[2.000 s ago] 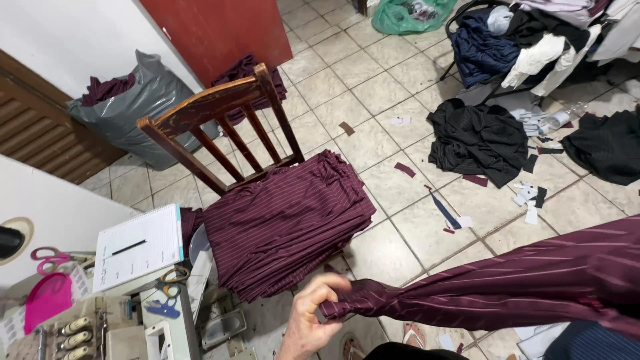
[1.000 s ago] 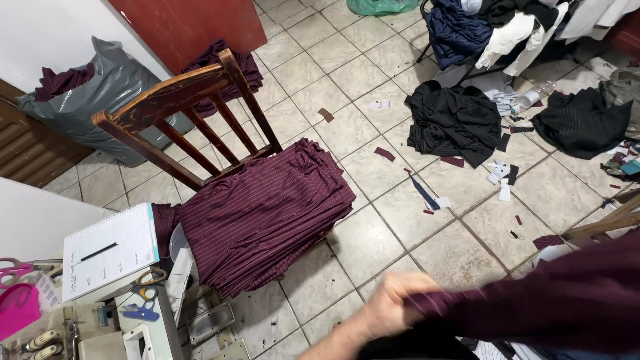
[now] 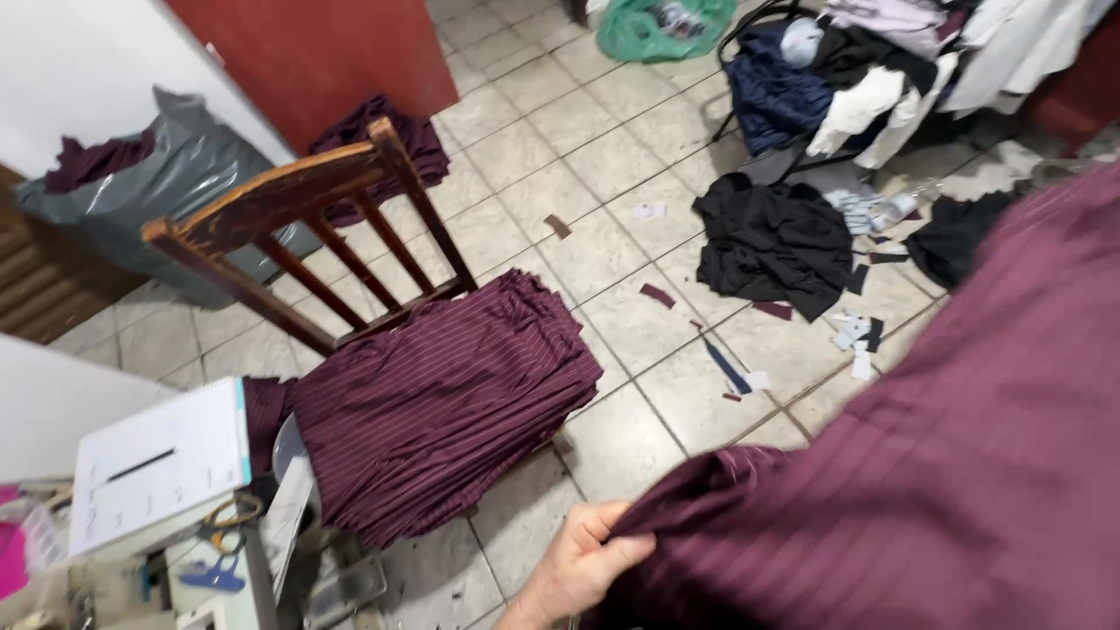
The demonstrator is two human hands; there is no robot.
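Note:
At the lower middle, my left hand [image 3: 584, 564] pinches the edge of a maroon pinstriped fabric piece [image 3: 927, 420], which spreads across the right side and is partly blurred. My right hand is out of sight. Left of the held cloth, a thick stack of matching maroon striped fabric [image 3: 446, 402] lies on the seat of a wooden chair [image 3: 289, 188]. My left hand is below and to the right of that stack, apart from it.
At lower left a sewing machine [image 3: 219, 560] bears a spiral notebook [image 3: 166, 464] with a pen, scissors [image 3: 229, 525] and blue thread snips [image 3: 213, 575]. A grey plastic bag [image 3: 201, 166], black cloth [image 3: 770, 241], fabric scraps and a green bag [image 3: 652, 26] lie on the tiles. Clothes [image 3: 779, 87] hang at upper right.
The held maroon fabric, bunched and narrow two seconds ago, is now spread wide and raised on the right. My left hand still grips its edge.

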